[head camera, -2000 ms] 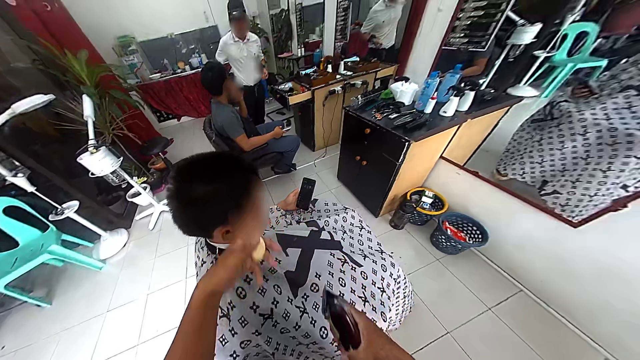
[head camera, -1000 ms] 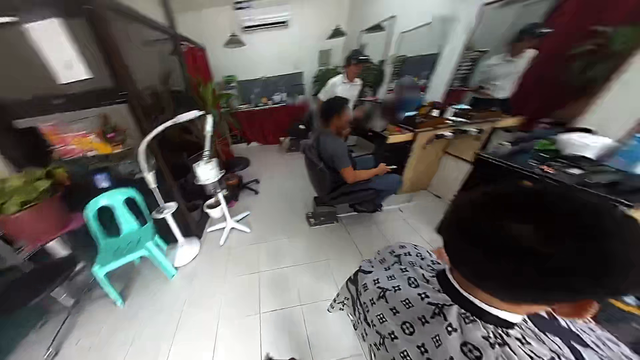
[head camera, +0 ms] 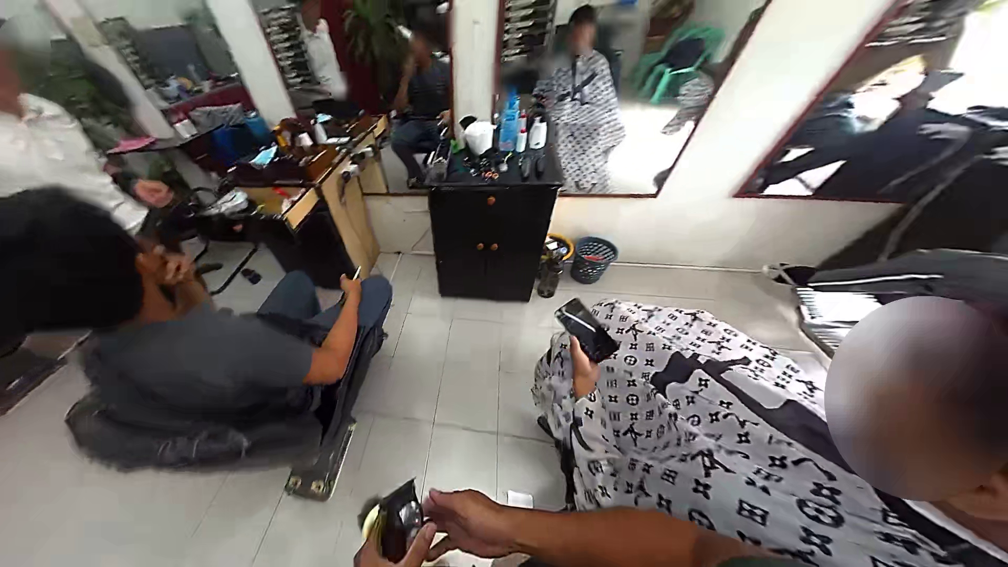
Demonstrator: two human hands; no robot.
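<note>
At the bottom of the head view, my left hand (head camera: 398, 551) is closed round a dark hair clipper (head camera: 400, 516); a pale yellow round thing, partly hidden, shows behind it. My right hand (head camera: 472, 521) reaches in from the right, its fingers partly extended at the clipper's side, holding nothing visible. To the right sits a person draped in a white and black patterned barber cape (head camera: 669, 425), whose hand holds a black smartphone (head camera: 587, 329) out from the cape. The clipper's lower part is hidden by my fingers.
A person in a grey shirt (head camera: 205, 362) sits at left in a black barber chair (head camera: 335, 457), beside a standing person in white (head camera: 55, 150). Beyond are a black cabinet (head camera: 492, 244) bearing bottles, a grey plastic basket (head camera: 592, 261) and wall mirrors (head camera: 630, 185).
The view has swung widely. Two seconds ago my left hand was at the caped person's neck and my right held the clipper; now both hands are together, with the clipper in my left.
</note>
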